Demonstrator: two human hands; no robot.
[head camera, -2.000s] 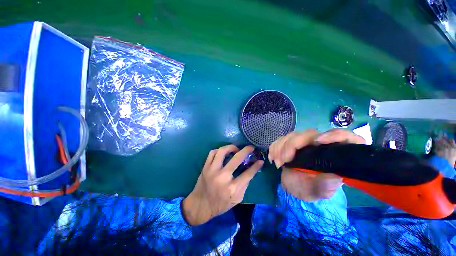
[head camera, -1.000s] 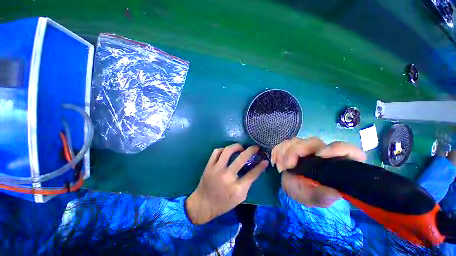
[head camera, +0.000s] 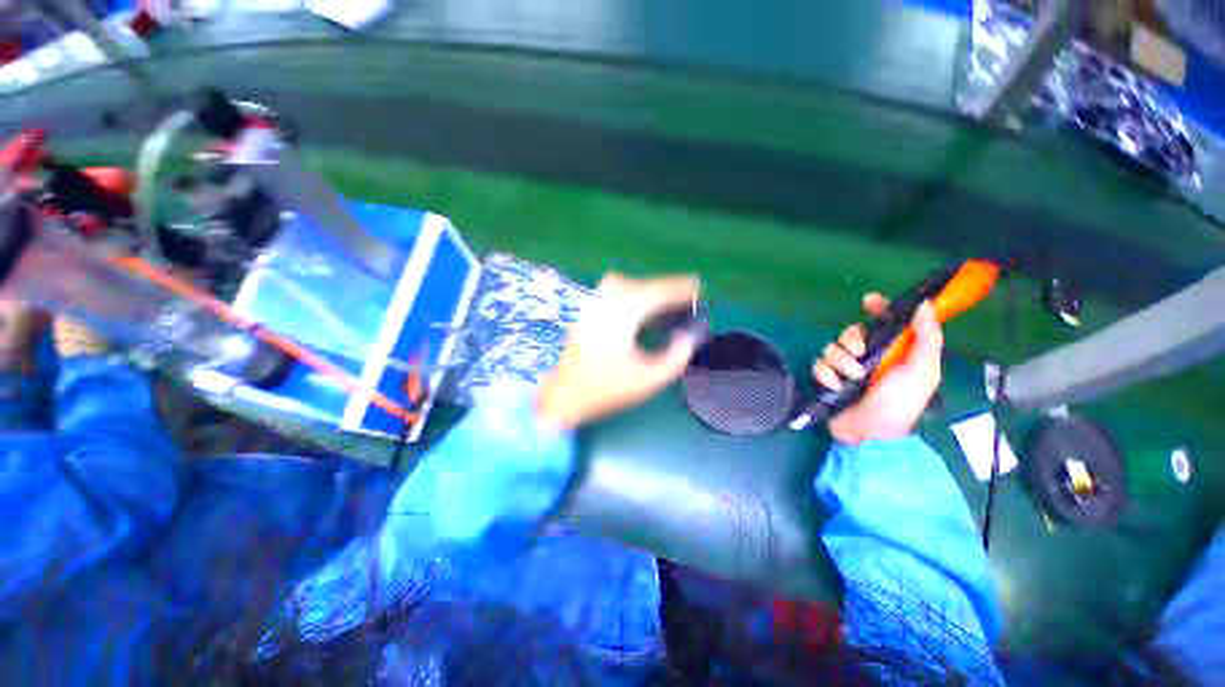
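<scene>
My left hand (head camera: 621, 349) is raised left of the round dish, somewhat blurred, and holds a small dark round assembly (head camera: 668, 329) between its fingers. My right hand (head camera: 887, 369) grips the black-and-orange electric screwdriver (head camera: 927, 315), its bit end pointing down-left beside the dish's right rim. The round black dish (head camera: 739, 401) with mesh bottom lies between my hands, with dark small screws heaped on its far side. The black cord hangs from the screwdriver's rear end.
A clear plastic bag (head camera: 517, 315) lies left, partly behind my left hand. Beyond it is a blue box (head camera: 427, 315) with tubes. At right are a white paper slip (head camera: 985, 444), a dark round tray (head camera: 1075, 471) and a grey metal post (head camera: 1128, 346). Another person's blue sleeve (head camera: 108, 403) shows at far left.
The view has tilted up and widened. My left hand has lifted away from the bench with the round assembly. My right hand has moved the screwdriver away from it and turned it steeper.
</scene>
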